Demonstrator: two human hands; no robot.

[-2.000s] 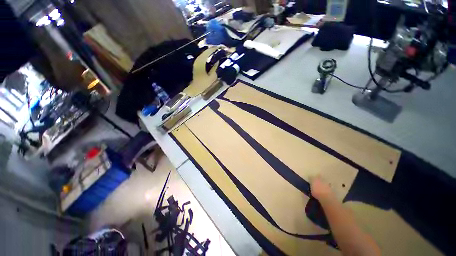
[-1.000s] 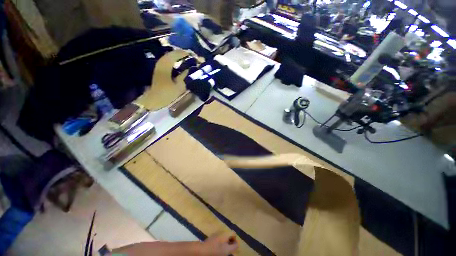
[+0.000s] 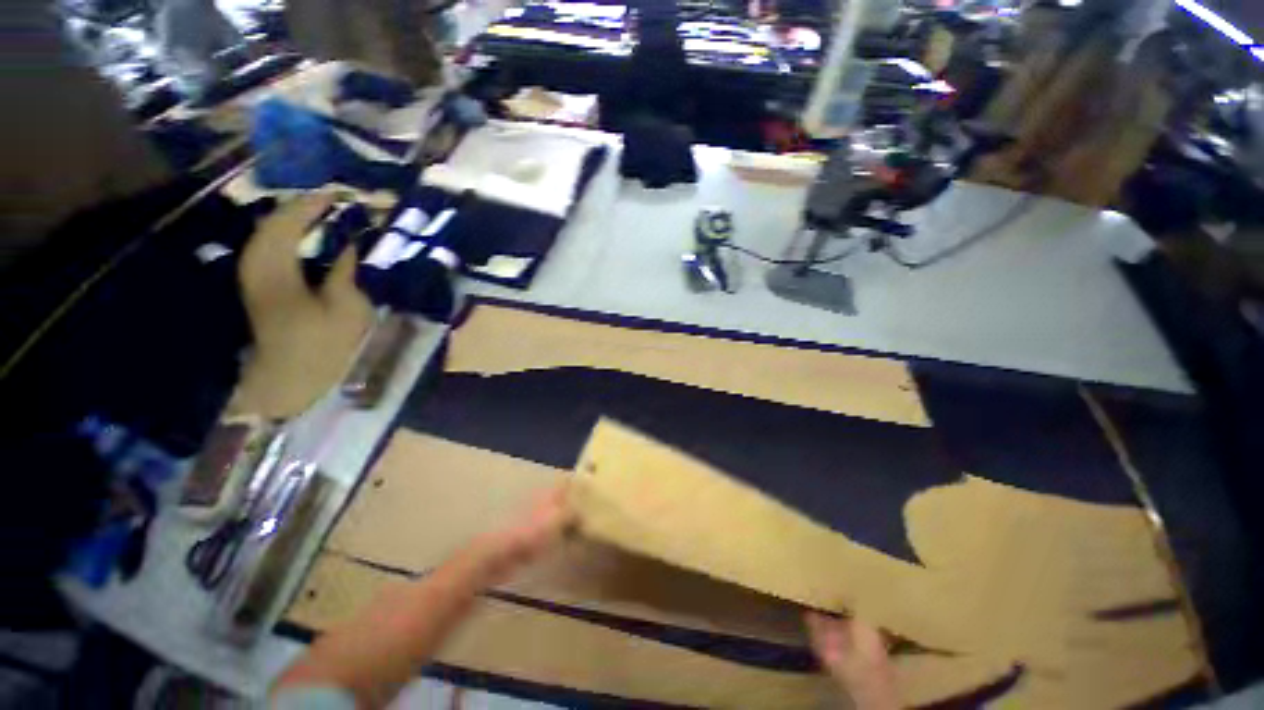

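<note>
A long tan card pattern (image 3: 721,520) is lifted above the dark fabric lay (image 3: 665,416), one end raised and tilted. My left hand (image 3: 543,516) grips its raised left end. My right hand (image 3: 853,652) is at its lower edge farther right, fingers on or under the card; the exact grip is partly hidden. Another tan body pattern (image 3: 430,506) and a narrow one (image 3: 555,641) lie at the near side. A long tan pattern (image 3: 665,361) lies along the far edge. A wide curved tan pattern (image 3: 1067,555) lies at the right.
Metal weights (image 3: 284,548) and black-handled shears (image 3: 215,552) lie at the table's left end. A small round cutter (image 3: 711,250) and a straight-knife machine (image 3: 818,284) stand beyond the lay. Brown paper (image 3: 298,305) and stacked dark pieces (image 3: 492,229) are at the back left. A yardstick (image 3: 1130,465) crosses the right.
The view has swung right. The card that was curled up in the air is now flatter and lower, with both hands at it. More dark cloth shows between the far and near patterns.
</note>
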